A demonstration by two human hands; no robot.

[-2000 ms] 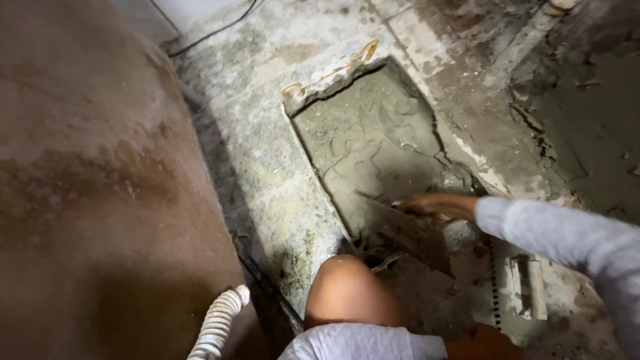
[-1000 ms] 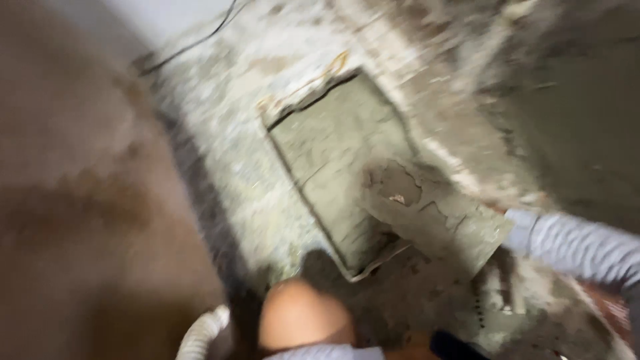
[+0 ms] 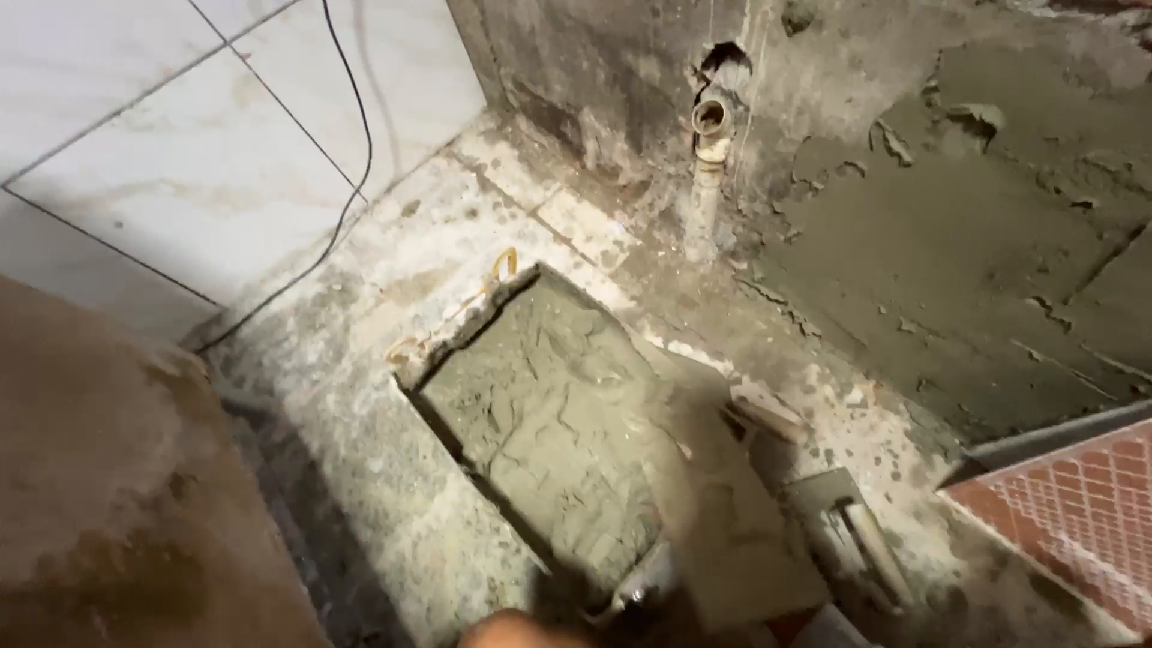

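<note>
Grey wet mortar [image 3: 558,423] with a rough, ridged surface fills a rectangular recess or tub in the floor. Over its right edge lies a blurred, flat mortar-coated sheet or blade [image 3: 738,522], tilted down to the right. A shiny pale piece [image 3: 643,576] touches the mortar's lower end; its kind is unclear. No finger of my left hand or my right hand can be made out. A hand may be hidden beneath the flat sheet. To the right, a plastering float [image 3: 846,531] with a bar handle rests on the floor.
A plastic pipe [image 3: 705,198] stands against the bare wall, below a hole. More mortar [image 3: 900,270] is spread at the right, beside a red ridged tile [image 3: 1071,513]. A black cable [image 3: 367,135] crosses the white tiles [image 3: 270,171]. A brown surface [image 3: 99,486] blocks the left side.
My right hand, earlier low over the mortar with a flat trowel, cannot be made out now. The view has shifted, showing more wall and the red tile.
</note>
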